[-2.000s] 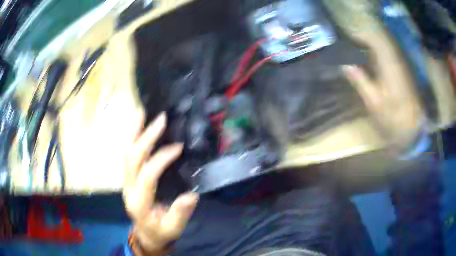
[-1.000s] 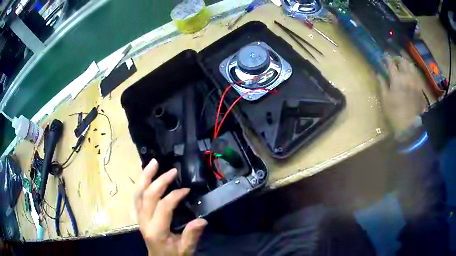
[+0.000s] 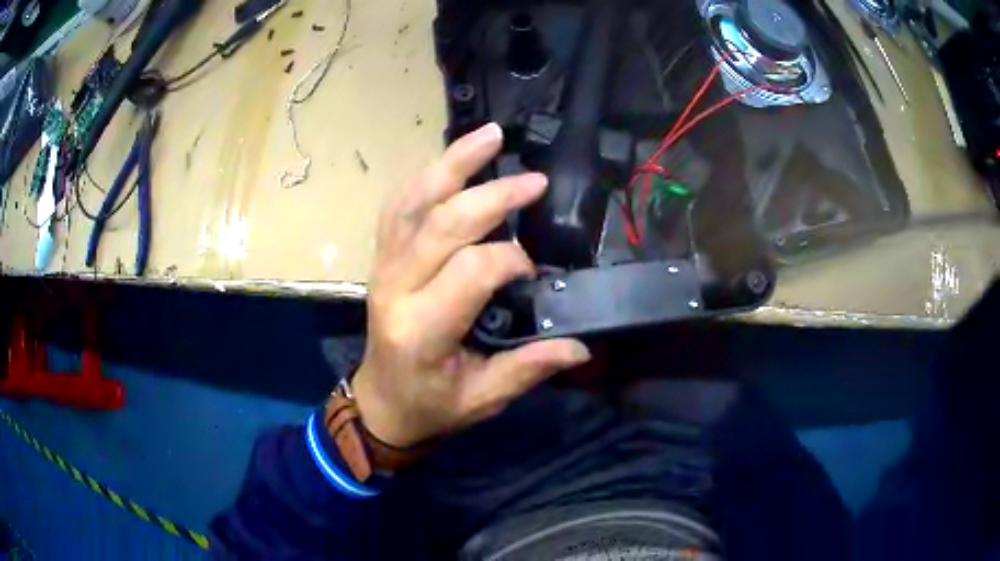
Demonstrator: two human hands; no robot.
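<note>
The black speaker shell half (image 3: pixel 757 279) lies open at the bench edge. My left hand (image 3: pixel 450 274) grips its near left corner, fingers over the wall and thumb on the outside. A narrow black cover plate (image 3: pixel 620 296) with screws at its ends sits on the near edge. A thick black tube (image 3: pixel 576 142) runs inside. Red wires (image 3: pixel 685 123) run from beside a small green piece (image 3: pixel 669 187) to the speaker driver (image 3: pixel 768 44) in the other shell half (image 3: pixel 833 164). My right hand is not in view.
Blue-handled pliers (image 3: pixel 143 197), a long black stick-like tool (image 3: pixel 137 77) and tangled green-and-black parts (image 3: pixel 97 99) lie at left. A thin pale string (image 3: pixel 296 121) and tiny dark screws lie on the tan bench (image 3: pixel 362 219). An orange-red object (image 3: pixel 66 367) is below the bench at left.
The view has shifted, so the shell sits higher and further right. My left hand stays at the shell's near left corner. My right hand, earlier at the right by the long blue tool, has left the picture.
</note>
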